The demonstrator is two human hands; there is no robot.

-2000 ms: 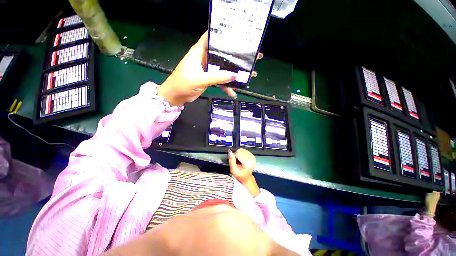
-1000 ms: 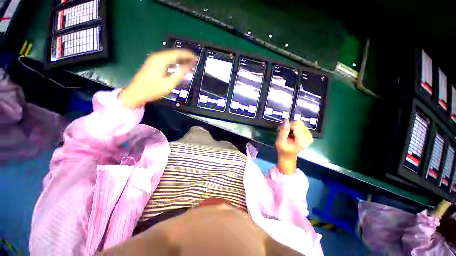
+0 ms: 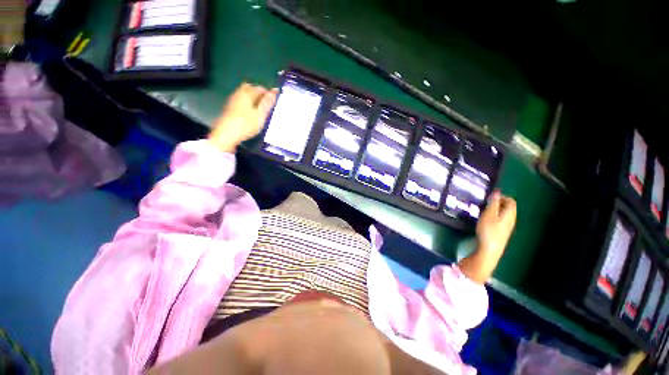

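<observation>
A black phone tray (image 3: 328,132) lies tilted in view at the centre, with smartphones side by side in its slots. The leftmost smartphone (image 3: 295,119) shows a mostly white screen; the others show dark screens with bright white bands and small blocks at the lower end. My left hand (image 3: 246,113) grips the tray's left end. My right hand (image 3: 497,221) is at the tray's lower right corner, fingers closed on its edge.
Another phone tray (image 3: 155,74) with white and red screens lies at the upper left. More trays (image 3: 606,296) stand at the right. A dark board (image 3: 411,51) lies behind the working tray. A person's pink sleeve (image 3: 44,139) shows at the left, another at the lower right.
The phone held up by my left hand is now out of that hand. Both hands have moved to the tray's ends. The leftmost screen has turned from dark to white.
</observation>
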